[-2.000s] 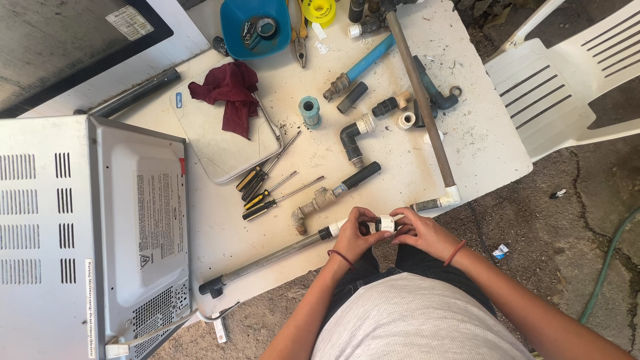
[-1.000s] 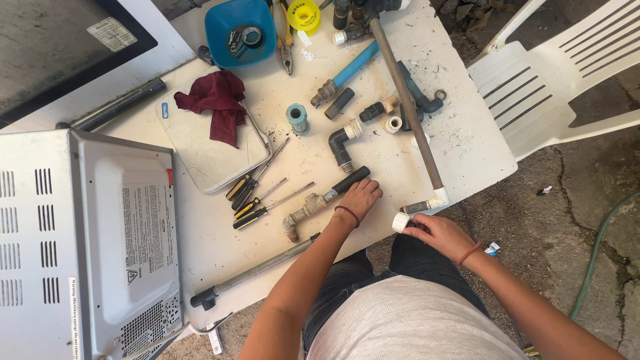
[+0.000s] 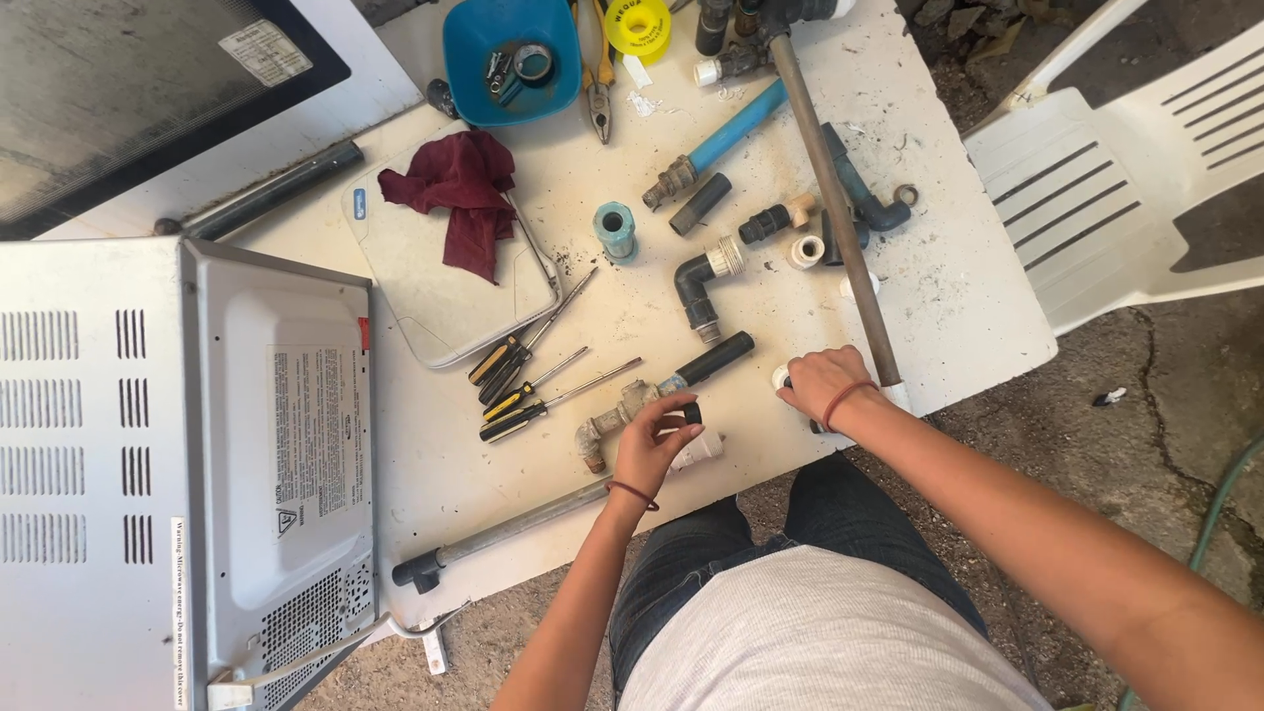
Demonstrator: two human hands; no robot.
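Between the thumb and fingers of my left hand (image 3: pixel 656 446) is a small black pipe piece (image 3: pixel 693 413). A white fitting (image 3: pixel 699 450) lies just below it, at the end of a long grey pipe (image 3: pixel 533 515). A metal elbow assembly with a black end (image 3: pixel 632 403) rests behind that hand. My right hand (image 3: pixel 828 385) is closed around a white threaded fitting (image 3: pixel 781 377), mostly hidden, by the lower end of a long brown-grey pipe (image 3: pixel 839 217). A black elbow with a white collar (image 3: pixel 693 286) lies above, between the hands.
Screwdrivers (image 3: pixel 533 410), a maroon cloth (image 3: pixel 459 197) on a white plastic lid (image 3: pixel 434 326), a blue bowl (image 3: pixel 513 109), pliers (image 3: pixel 598 104) and yellow thread tape (image 3: pixel 637 28) share the table (image 3: pixel 987 336). A microwave oven (image 3: pixel 89 474) stands left, a white plastic chair (image 3: pixel 1076 197) right.
Both hands were together at a white fitting, then parted. My left hand has since come off the black-ended assembly and now has a small black piece. My right hand has moved up onto the table.
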